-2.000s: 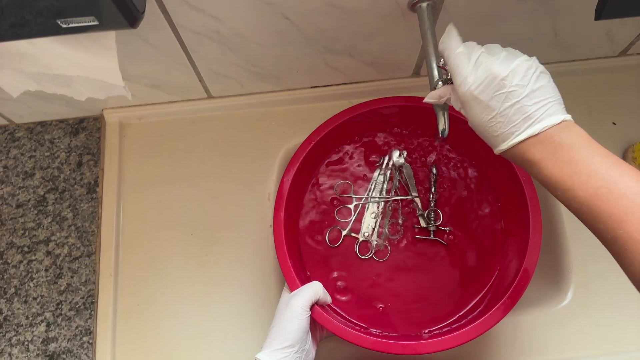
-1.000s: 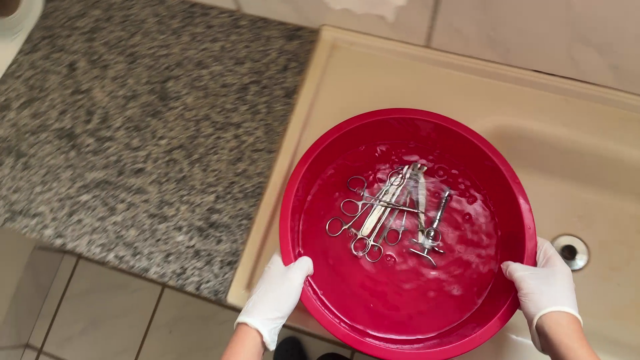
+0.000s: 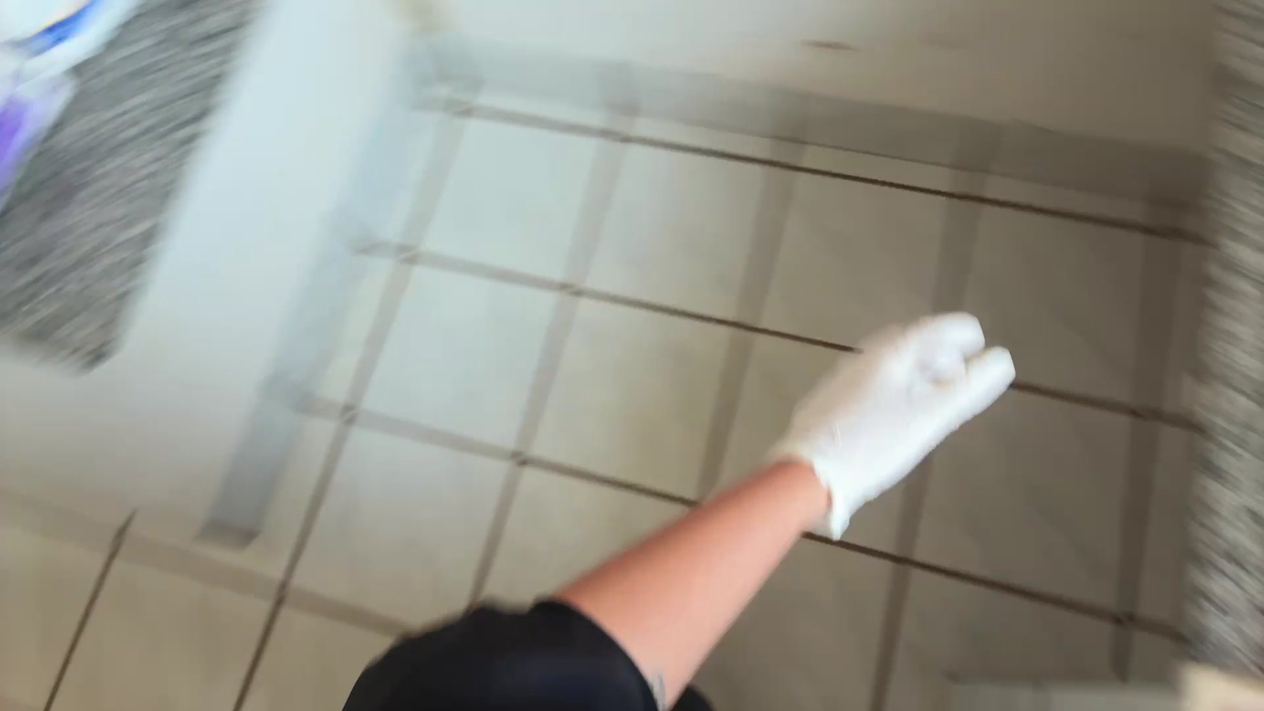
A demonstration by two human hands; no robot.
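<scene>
My left hand (image 3: 899, 415), in a white glove, reaches toward the right over the tiled floor (image 3: 652, 385). Its fingers are loosely curled, with a small gap between them and the thumb, and nothing shows in its grasp. A black sleeve covers the upper part of that arm at the bottom of the view. My right hand is out of view. The red basin and the metal instruments are also outside the frame.
A speckled stone counter (image 3: 128, 178) stands at the upper left, with blurred white, blue and purple items at its corner. Another speckled counter edge (image 3: 1229, 395) runs down the right side. A pale wall or cabinet front (image 3: 889, 69) spans the top.
The view has swung away from the sink to the floor. My left hand has let go of the red basin's rim, which both hands held one second ago.
</scene>
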